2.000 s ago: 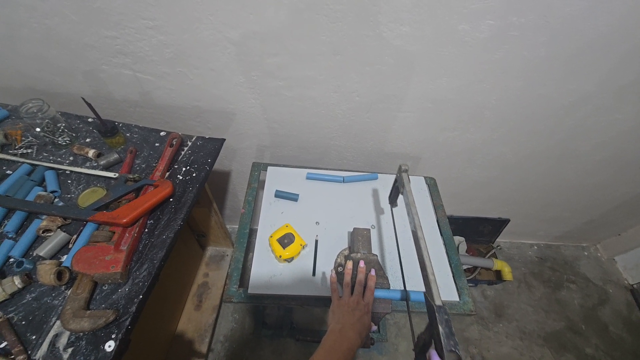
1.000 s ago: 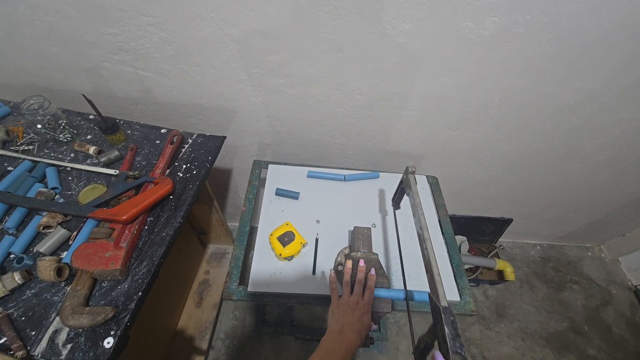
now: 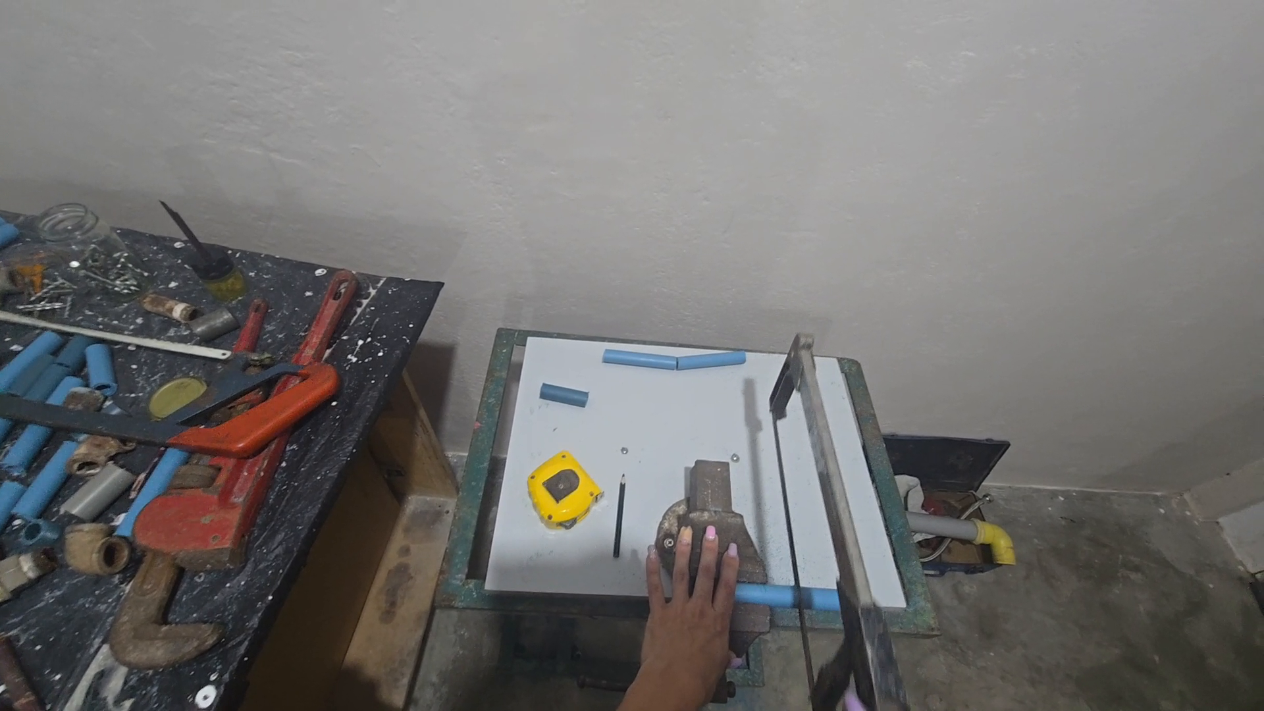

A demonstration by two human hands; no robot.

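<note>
My left hand (image 3: 687, 632) lies with fingers spread on top of a rusty bench vise (image 3: 713, 509). A light blue plastic pipe (image 3: 770, 594) sticks out to the right from the vise. The blade of a hacksaw (image 3: 829, 464) crosses this pipe, its frame pointing away from me. At the bottom edge, my right hand (image 3: 851, 700) shows only a little at the handle end of the hacksaw; the grip is mostly hidden. Left of the vise are a black pencil (image 3: 619, 518) and a yellow tape measure (image 3: 563, 491). Cut blue pipe pieces (image 3: 640, 359) lie at the white board's back.
The white board (image 3: 652, 425) sits in a green metal table frame (image 3: 472, 474). A dark bench (image 3: 395, 306) at left holds a red pipe wrench (image 3: 212, 509), an orange-handled hacksaw (image 3: 262, 420), pipe pieces and fittings. An open toolbox (image 3: 948, 459) stands on the floor at right.
The hacksaw has shifted slightly over the blue pipe, its blade still across it. My left hand stays on the vise.
</note>
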